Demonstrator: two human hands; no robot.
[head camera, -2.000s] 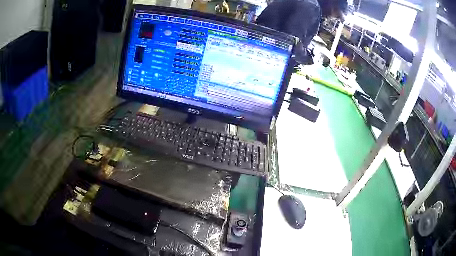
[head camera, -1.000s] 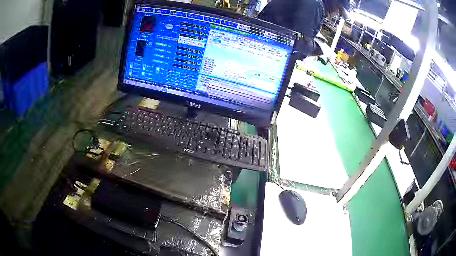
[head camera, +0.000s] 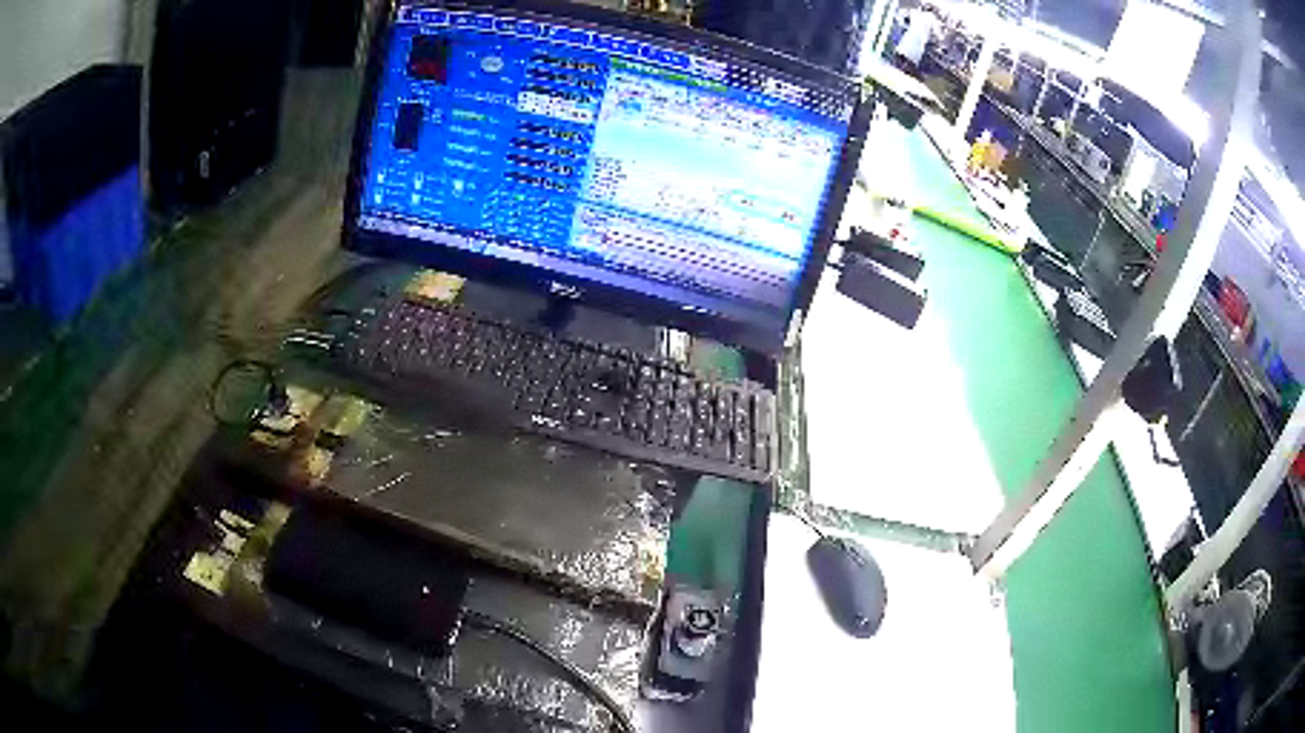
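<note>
A black power adapter (head camera: 365, 584) lies on the dark, shiny test fixture (head camera: 487, 487), with a tiny light near its right end. Its thin black cable (head camera: 551, 659) curves from that end to the bottom edge. Yellowish pieces (head camera: 229, 551) sit at the adapter's left end. A small block with a round top (head camera: 693, 630) stands at the fixture's right end. The keyboard (head camera: 558, 384) lies above the fixture, below the lit monitor (head camera: 601, 172). Neither of my hands is in view.
A black mouse (head camera: 846, 584) lies on a white surface at the right. Black adapters (head camera: 880, 287) lie on the white sheet (head camera: 895, 415) beside the green belt (head camera: 1088, 616). A white post (head camera: 1066, 458) slants across the right. A blue bin (head camera: 79, 265) is at left.
The view has shifted slightly. The person in dark clothing behind the monitor has moved mostly out of sight. The adapter's small light shows again. The adapter stays in place.
</note>
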